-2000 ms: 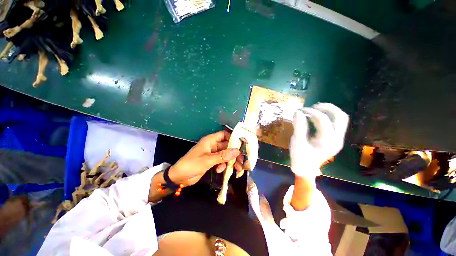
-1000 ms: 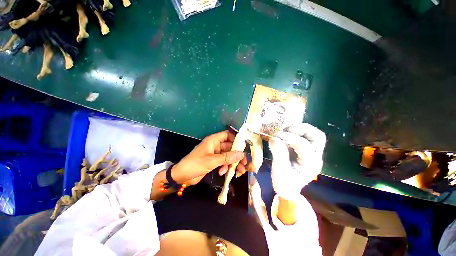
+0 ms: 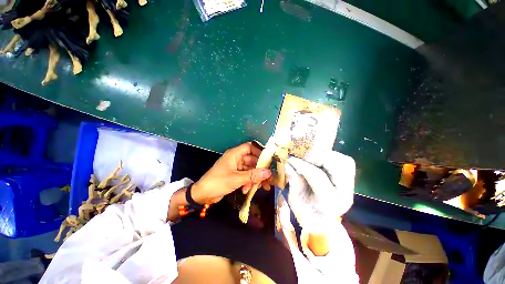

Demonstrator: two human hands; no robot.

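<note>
My bare left hand (image 3: 232,175), with a dark band and orange beads at the wrist, holds a tan legged figure body (image 3: 256,188) by its legs over my lap. My white-gloved right hand (image 3: 321,180) is at the upper right of the body, with its fingers closed close to it. What the gloved fingers hold is too bright and hidden to tell. A yellow-brown glue card (image 3: 330,123) with a whitish patch lies on the bench just behind both hands.
Finished figures (image 3: 52,47) with black coverings are piled on the green bench (image 3: 210,89) at the far left. A clear bag (image 3: 218,5) lies at the back. A blue bin (image 3: 81,161) of tan bodies is lower left. A dark heating box (image 3: 448,105) and carton (image 3: 423,247) are at right.
My gloved right hand has moved from over the card's right side down and left to the figure body. My left hand still holds the body in nearly the same place.
</note>
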